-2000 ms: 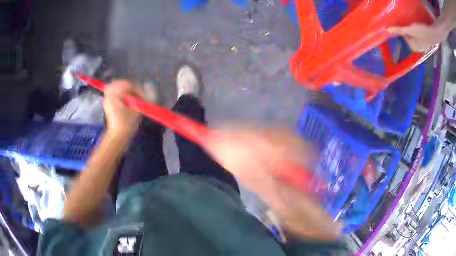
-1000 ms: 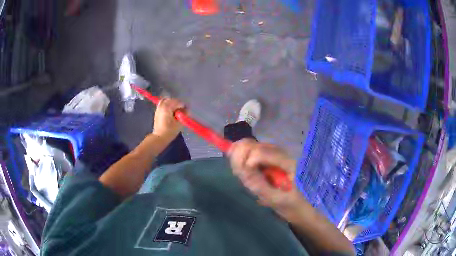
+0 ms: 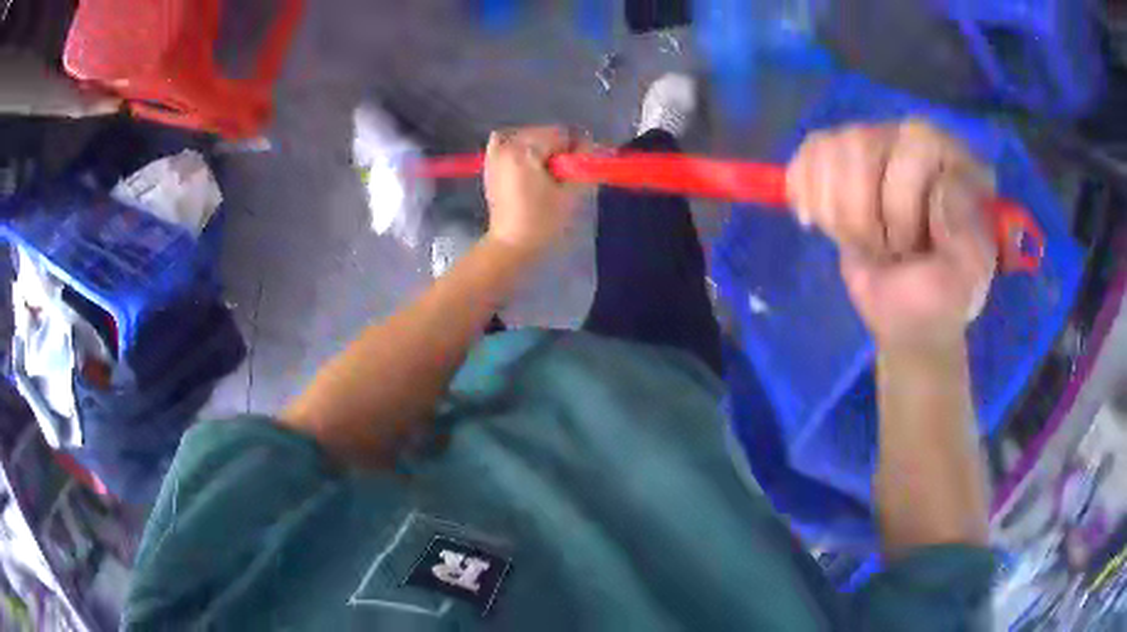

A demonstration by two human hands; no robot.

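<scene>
A glossy red broom pole runs almost level across the view. My left hand is closed around it nearer the broom head. My right hand is closed around it near its right end, where a loop with a hole shows. The white broom head, partly blurred, is at the far left end of the pole, over the grey floor. The bristles cannot be made out clearly.
Blue crates stand close on my right, with more blurred blue things at the top right. A red stool is at the top left. A blue crate holding white cloth stands at left, with white material behind it. White scraps lie ahead.
The pole has swung from slanting to nearly level, and both hands have moved right and up in the view. The red stool now shows at top left; the crates at right appear shifted.
</scene>
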